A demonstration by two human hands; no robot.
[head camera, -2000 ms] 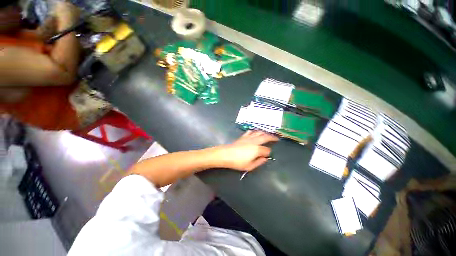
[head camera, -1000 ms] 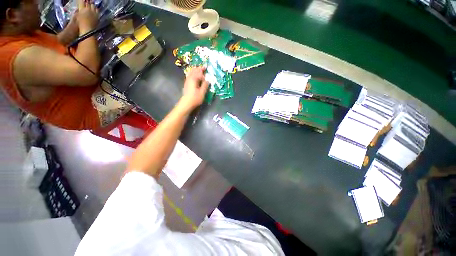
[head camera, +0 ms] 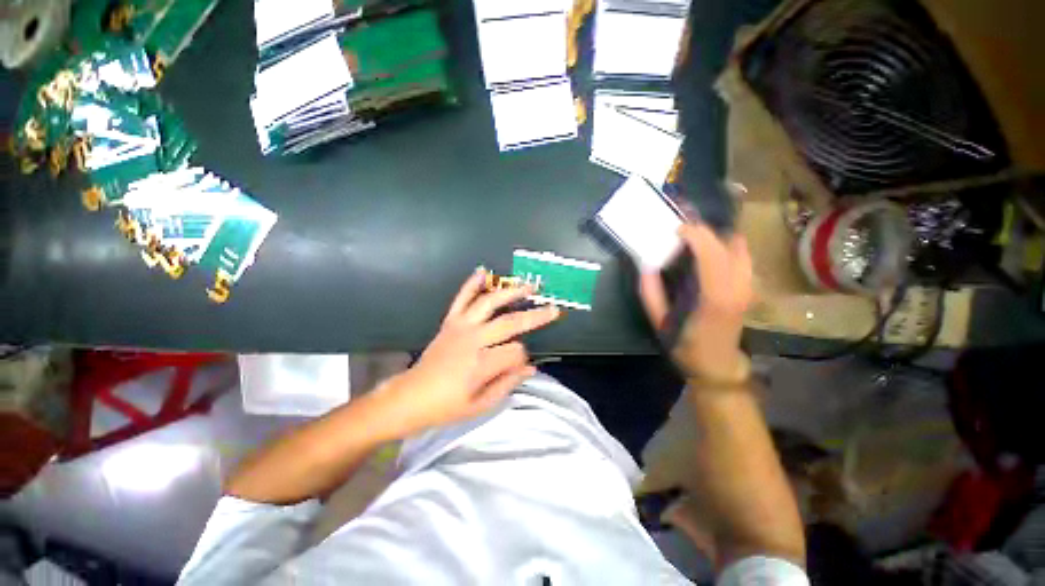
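A green circuit board (head camera: 570,282) lies on the dark mat near its front edge, gold tabs at its left end. My left hand (head camera: 476,349) has its fingertips on that left end and lower edge, holding the board against the mat. My right hand (head camera: 713,300), partly blurred, is around a dark handle (head camera: 683,300) that looks like the soldering iron; its tip cannot be made out. Its thumb and fingers are also at the lower right edge of a tilted white LCD module (head camera: 642,222). Whether they grip the module is unclear.
Soldered assemblies (head camera: 395,55) are stacked beyond the boards, with white LCD stacks (head camera: 525,52) right of them. Loose circuit boards (head camera: 201,218) lie at left. At right are a black fan (head camera: 871,92), cardboard (head camera: 756,258) and a round red-and-white-rimmed container (head camera: 850,246).
The view has swung right and down. My left hand has left the loose board pile and is now at the single board. My right hand has come into view at the LCD modules.
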